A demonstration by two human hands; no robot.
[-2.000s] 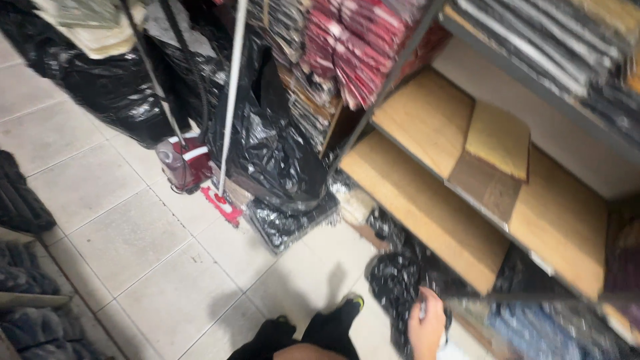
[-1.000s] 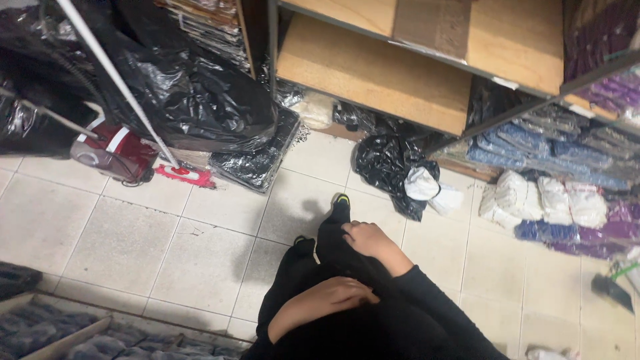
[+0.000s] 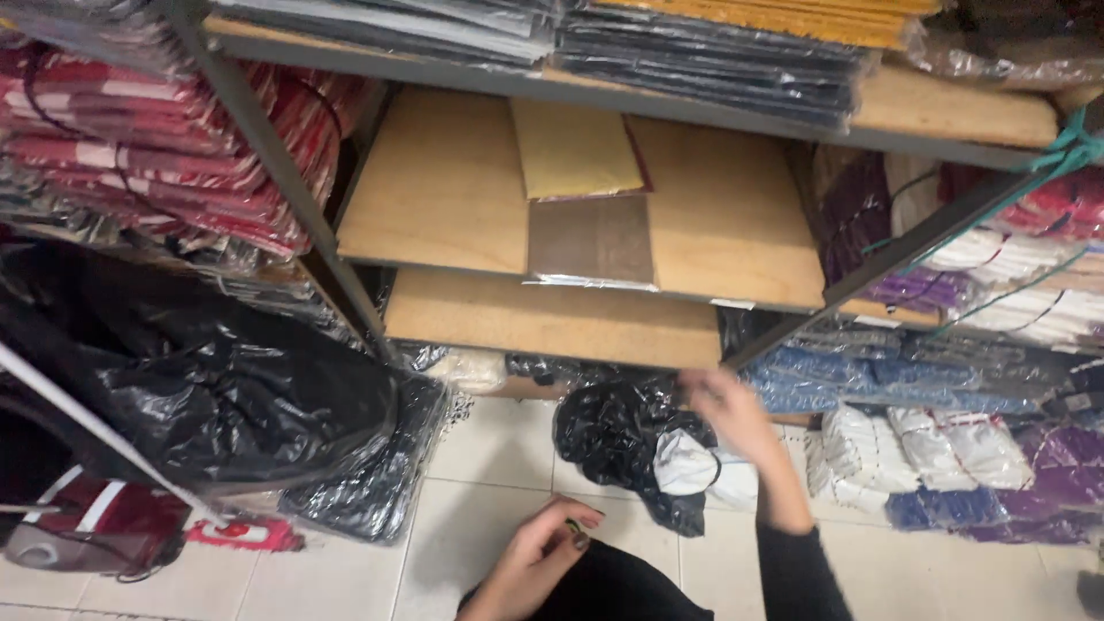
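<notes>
My left hand (image 3: 545, 548) is held low over the tiled floor with its fingers curled and apart, holding nothing. Farther right, my right hand (image 3: 729, 410) reaches forward, blurred, near the front corner of the lower wooden shelf (image 3: 552, 319). Under that hand a black plastic bag (image 3: 604, 431) lies on the floor, with a white cloth bundle (image 3: 686, 463) at its right side. On the shelf above, a yellow packaged item (image 3: 573, 151) rests partly over a brown one (image 3: 591, 241).
Stacks of red checked fabric (image 3: 147, 155) stand at the left, above a large black plastic bag (image 3: 259, 371). A red vacuum cleaner (image 3: 103, 526) and a red mop head (image 3: 246, 535) are at lower left. Wrapped white packs (image 3: 923, 448) lie at the right beside metal shelf posts.
One second ago both hands were low, close to my body; my right hand has since moved forward toward the lower shelf's corner. The view has swung up to the shelving.
</notes>
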